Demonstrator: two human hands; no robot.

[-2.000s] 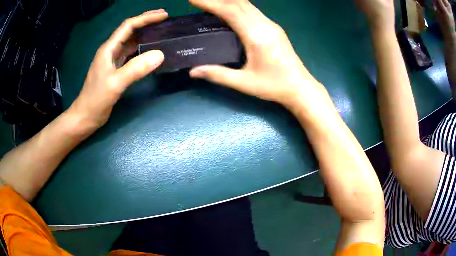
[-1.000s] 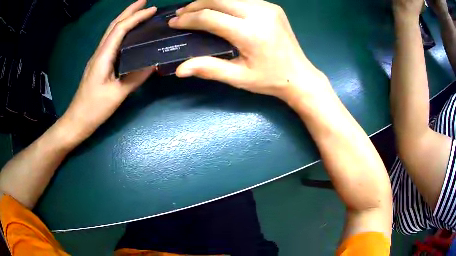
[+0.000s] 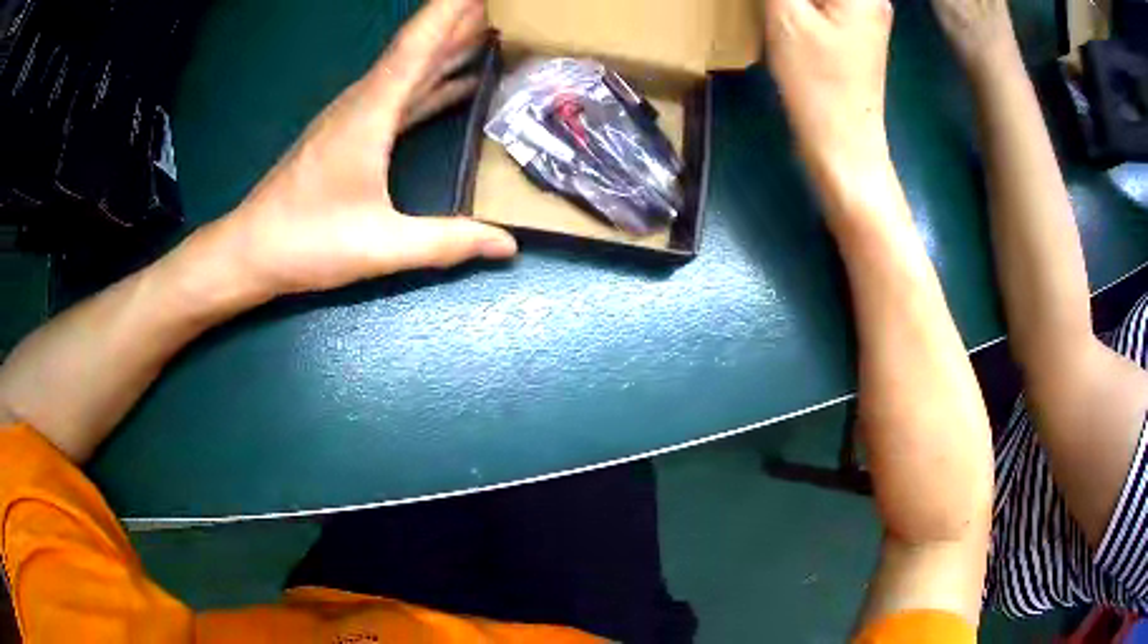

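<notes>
A black retail box (image 3: 579,245) lies open on the table, its inside plain brown cardboard. Its box lid (image 3: 617,28) stands up at the back, cut off by the top edge. A clear, crinkled accessory bag (image 3: 592,149) with dark and red leads lies in the box. My left hand (image 3: 365,189) is spread along the box's left side, thumb at the front left corner. My right hand (image 3: 833,63) is at the lid's right end, fingers curled and partly cut off by the top edge; its grip is unclear.
Stacked black boxes (image 3: 95,138) stand at the left edge, one with a white label (image 3: 165,145). At right, a person's arm (image 3: 1039,214) reaches over the table, near another dark box (image 3: 1118,101). The table's pale curved edge (image 3: 504,492) runs in front of me.
The closed box is now open and set down, lid up and bag showing. My right hand has moved right, off the box's front, to the lid's right end. My left hand has opened wider.
</notes>
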